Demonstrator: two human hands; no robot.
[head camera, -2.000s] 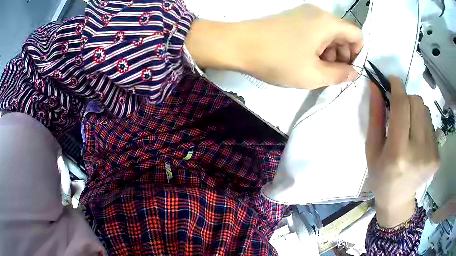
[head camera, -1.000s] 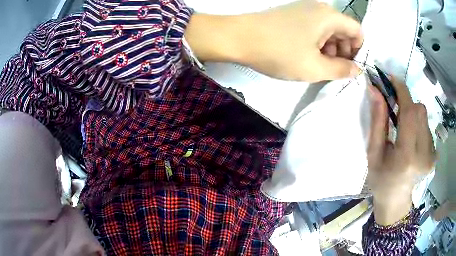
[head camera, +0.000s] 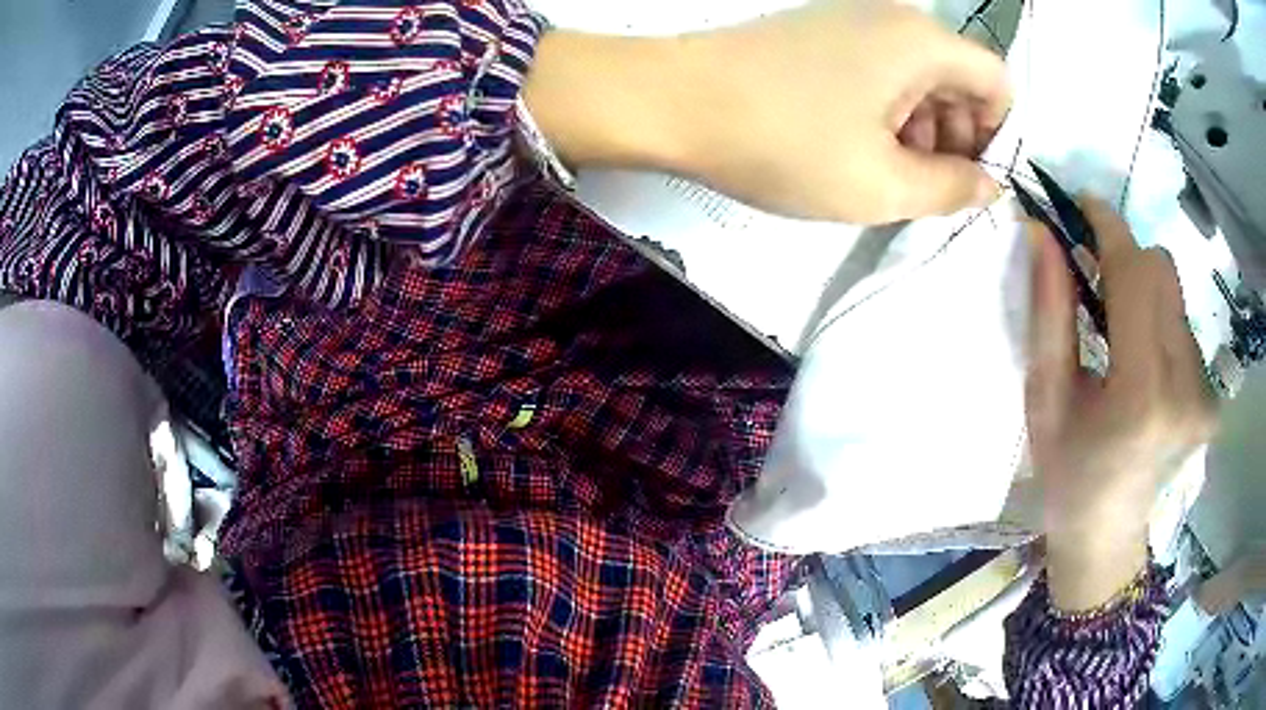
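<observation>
A white garment piece (head camera: 909, 402) with dark stitched lines lies under my hands and hangs over the table edge. My left hand (head camera: 819, 118) reaches in from the left, its fingers curled and fingertips pinched on fine dark thread ends (head camera: 1002, 178) at the seam. Whether it also pinches cloth is hard to tell. My right hand (head camera: 1122, 395), slightly blurred, holds black thread snips (head camera: 1066, 236) between its fingers. The blades point up and left, close to my left fingertips. Their blades look slightly apart.
The white machine table (head camera: 722, 271) with printed marks shows below my left wrist. Pale machine parts with holes (head camera: 1216, 136) stand at the right edge. My checked apron (head camera: 458, 583) fills the lower middle. A person's mauve-clad part (head camera: 83, 486) is at the lower left. A pale strip (head camera: 958, 610) lies under the cloth.
The snips and my right hand have shifted slightly at the seam, and the snips' angle has varied. My left hand stays pinched at almost the same spot. The cloth has barely moved.
</observation>
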